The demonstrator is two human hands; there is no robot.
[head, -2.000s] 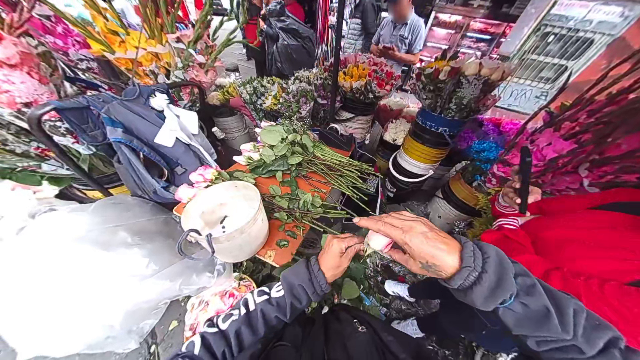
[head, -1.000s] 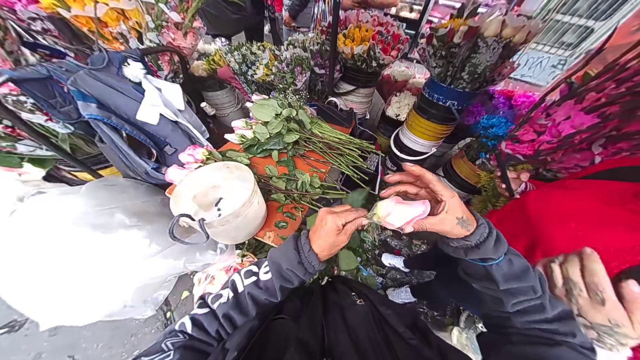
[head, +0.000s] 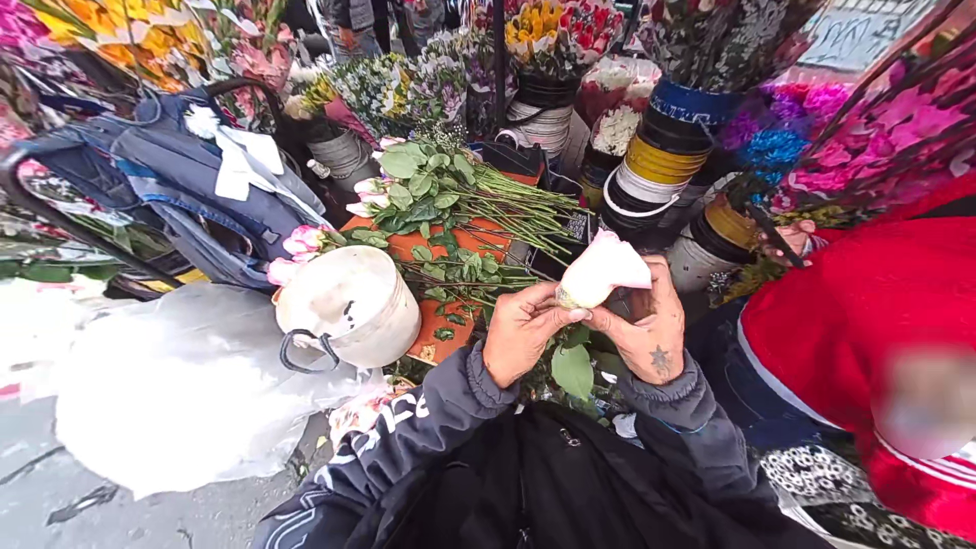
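A pale pink rose (head: 604,268) stands tilted between my hands, its green leaf hanging below. My left hand (head: 524,329) pinches the base of the bloom, where the stem begins. Against the lower right side of the petals, my right hand (head: 646,326) holds the flower with thumb and fingers. Just beyond, cut roses with long green stems (head: 526,200) lie across an orange board (head: 476,242). More pink roses (head: 303,242) rest behind a white bucket (head: 349,305) with a dark cord handle, left of my left hand.
A blue backpack (head: 194,179) stands at the left, above a large clear plastic bag (head: 183,381). Stacked buckets (head: 659,164) of flowers line the back. A person in a red garment (head: 862,305) is close at my right, one hand (head: 797,238) near a dark object.
The rose in my hands has tilted more upright, with both hands now at its base. The person in red has leaned in further from the right.
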